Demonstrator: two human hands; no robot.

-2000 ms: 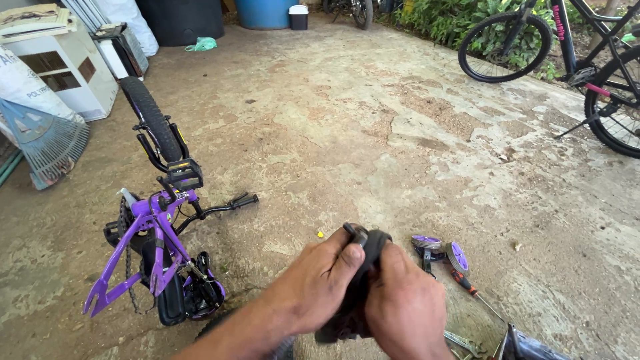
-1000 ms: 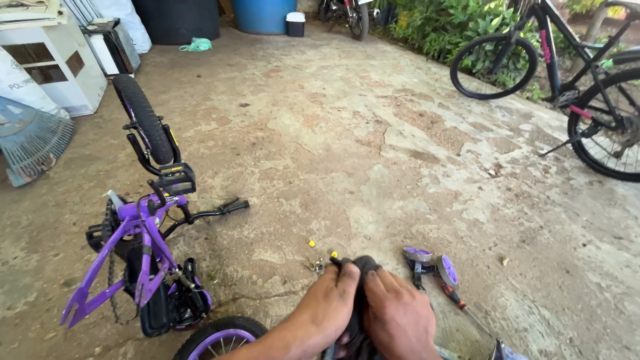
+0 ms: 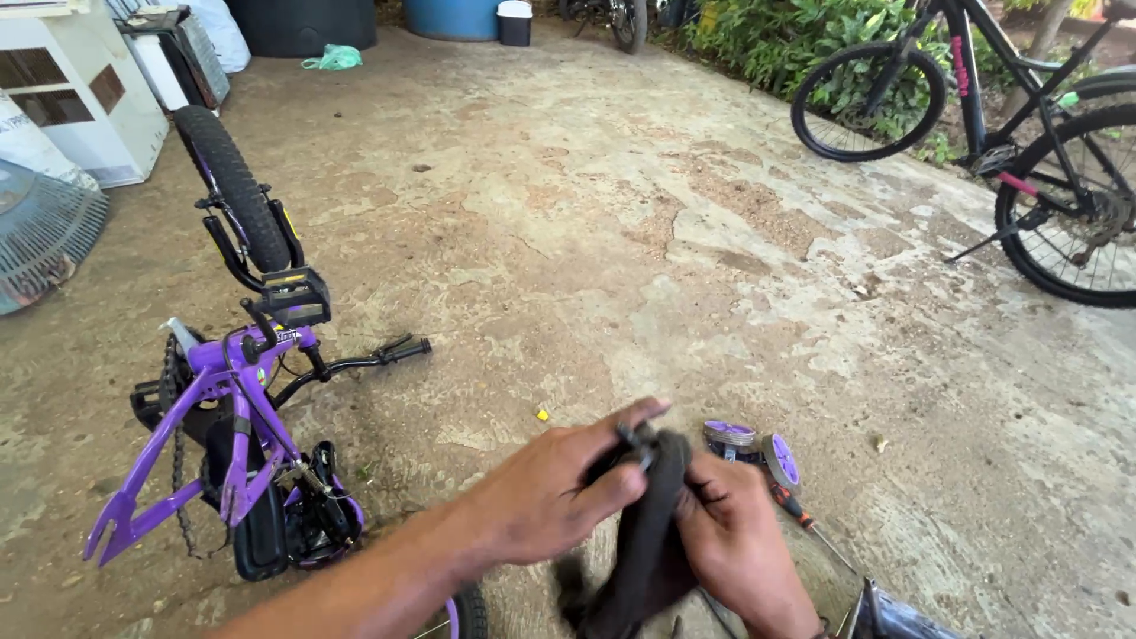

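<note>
My left hand (image 3: pixel 568 497) pinches a small dark metal part (image 3: pixel 637 441) between thumb and fingers, at the top of a dark cloth (image 3: pixel 646 541). Against the cloth's right side, my right hand (image 3: pixel 732 532) grips it with bent fingers. The small part is blurred, so its kind cannot be told. A purple bicycle frame (image 3: pixel 200 373) lies upside down to the left, with its front wheel (image 3: pixel 235 191) raised. Below my forearm shows part of a loose wheel with a purple rim (image 3: pixel 454 617).
Training wheels (image 3: pixel 781 459) and a screwdriver (image 3: pixel 792 508) lie right of my hands. A small yellow piece (image 3: pixel 542 414) is on the concrete. Farther off stand a black bicycle (image 3: pixel 972 89), a rake (image 3: pixel 53 222), a white cabinet (image 3: pixel 115 133) and a blue barrel (image 3: pixel 453 18).
My left hand has shifted on the cloth and its index finger now points outward. The dark part shows between its thumb and fingers.
</note>
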